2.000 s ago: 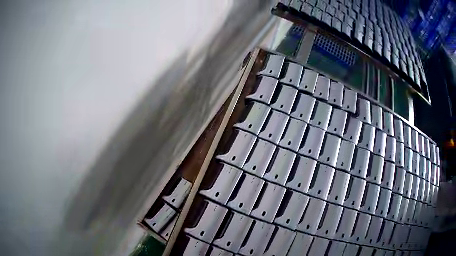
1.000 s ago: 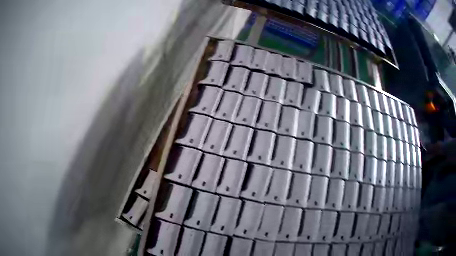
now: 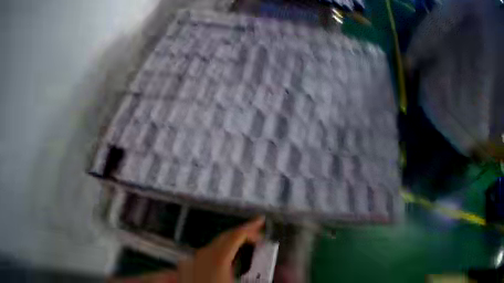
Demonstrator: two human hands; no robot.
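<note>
Grey housings [image 3: 248, 116] lie overlapping in rows on a wide tray [image 3: 232, 209] on top of a rack. The view is strongly blurred. My left hand [image 3: 215, 257] comes in from the bottom edge, below the tray's near rim. Its fingertips are at or just under that rim, beside a pale upright piece [image 3: 265, 262]. The fingers look bent, but blur hides whether they grip the rack. My right hand is not in view.
A white wall-like surface [image 3: 44, 110] fills the left side. Lower rack levels [image 3: 149, 243] show under the tray. Green floor [image 3: 353, 254] with yellow lines [image 3: 442, 209] lies right. A large grey rounded shape [image 3: 458, 77] stands at upper right.
The view has turned, so the tray's near rim now shows across the lower middle. The rear rack has nearly left the top edge. My left hand has come into view.
</note>
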